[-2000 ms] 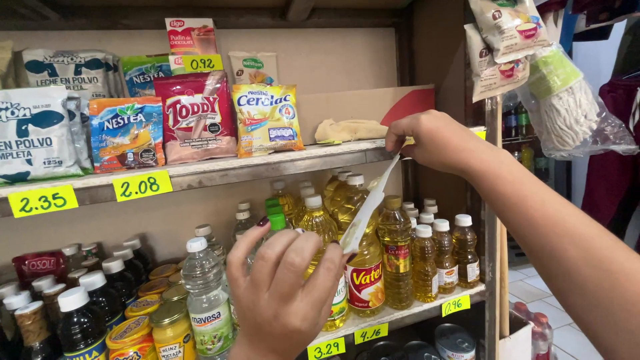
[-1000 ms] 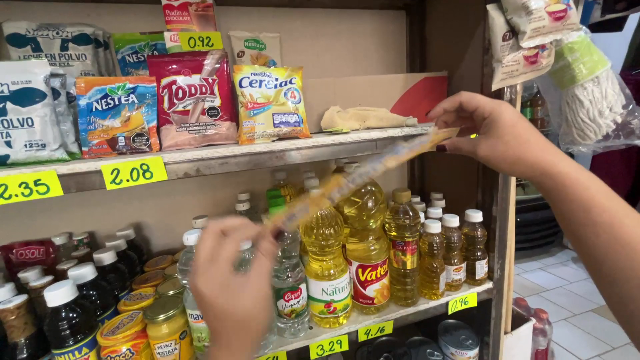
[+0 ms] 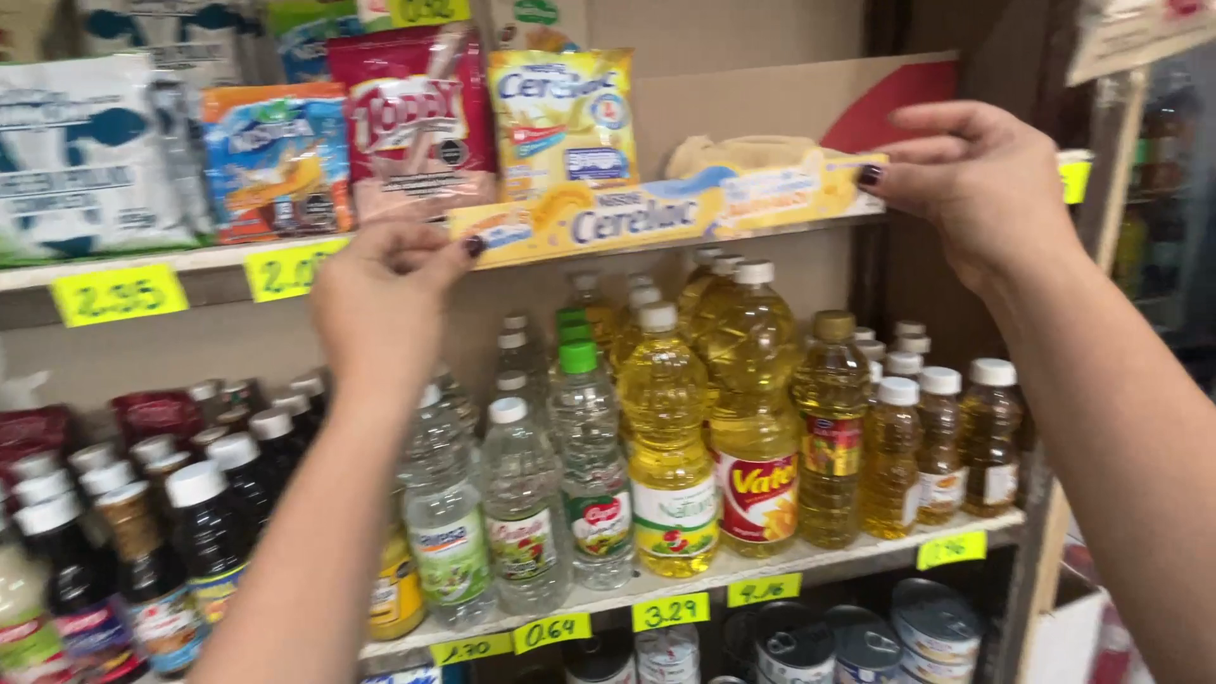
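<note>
A long yellow Cerelac shelf strip [image 3: 655,217] spans the front edge of the upper shelf, its printed face toward me. My left hand [image 3: 394,285] pinches its left end between thumb and fingers, and my right hand [image 3: 969,180] pinches the right end. Just behind the strip stand a yellow Cerelac pouch [image 3: 565,119] and, further right, a crumpled beige cloth-like item [image 3: 741,152]. A red Toddy pouch [image 3: 413,119] is above my left hand. Whether the strip touches the shelf edge cannot be told.
Oil bottles [image 3: 755,408], clear bottles [image 3: 518,513] and dark sauce bottles [image 3: 204,532] crowd the lower shelf [image 3: 817,579]. Cans [image 3: 793,646] stand beneath. Neon price tags [image 3: 121,293] line the shelf edges. A wooden post [image 3: 1092,313] rises at the right; a packet [image 3: 1140,33] hangs near it.
The strip, earlier held slanted and nearly edge-on, now lies along the upper shelf's edge with its print facing me. My left hand has risen to that shelf's height.
</note>
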